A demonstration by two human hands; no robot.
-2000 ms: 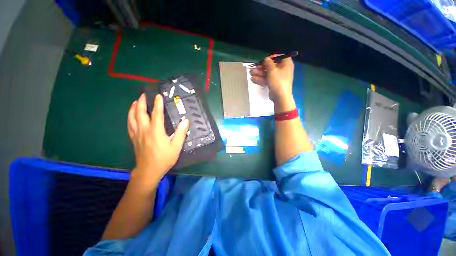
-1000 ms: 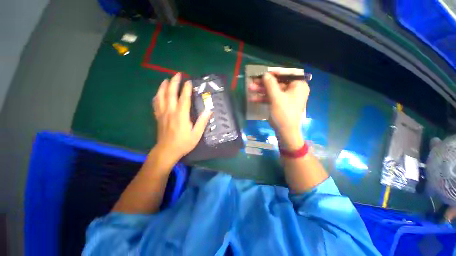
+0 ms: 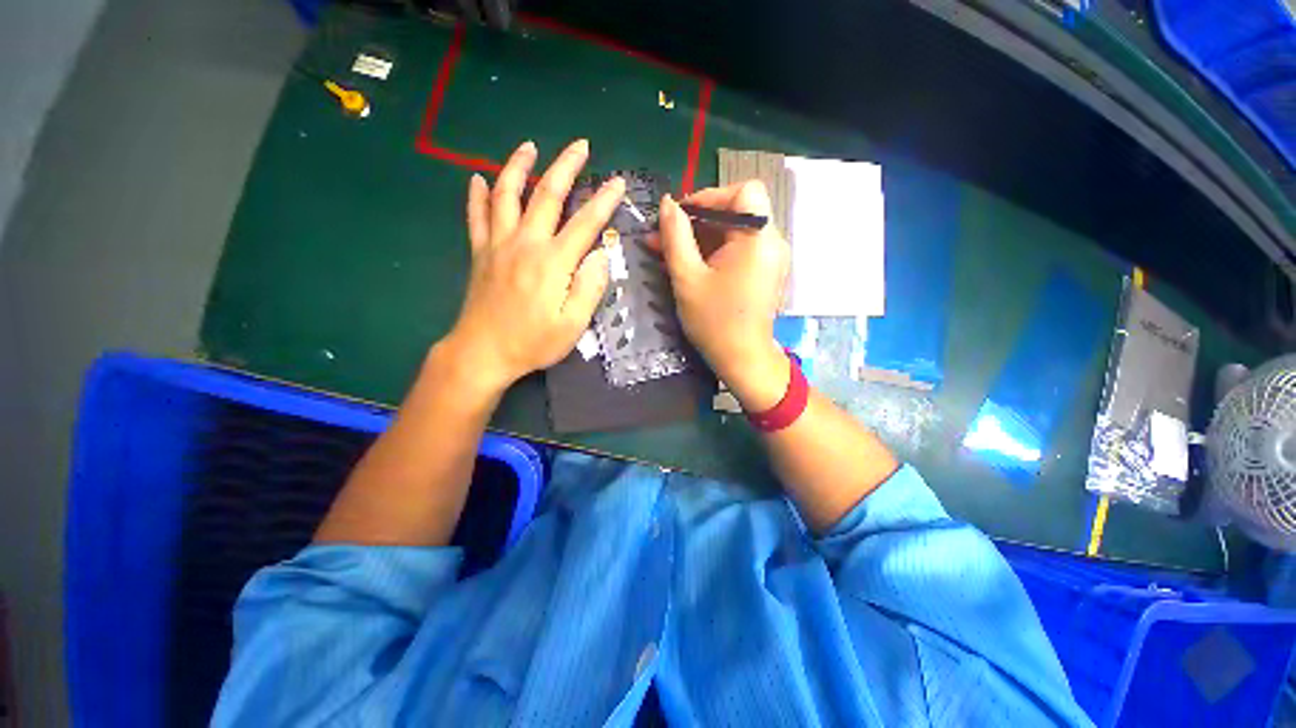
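A black housing [image 3: 648,320] with slanted ribs and white marks lies on a dark foam pad [image 3: 611,405]. My left hand [image 3: 537,277] rests on the housing's left edge with its fingers spread, the index fingertip on its upper part. My right hand [image 3: 728,277] holds dark tweezers [image 3: 736,218] in a pinch at the housing's upper right; the tips are hidden by the fingers. The adhesive sheet [image 3: 836,235], a grey-beige striped part beside a white part, lies just right of my right hand, which partly covers its left side.
Blue film [image 3: 1035,370] and a clear bag with a grey sheet [image 3: 1148,377] lie to the right, beside a white fan [image 3: 1258,441]. A left blue tote [image 3: 121,526] holds dark rows. A right blue tote [image 3: 1222,668] stands below the bench. A small yellow item [image 3: 341,97] lies far left.
My right hand has moved left with the tweezers from the adhesive sheet to the housing. My left index finger now reaches over the housing's upper part. The view has shifted.
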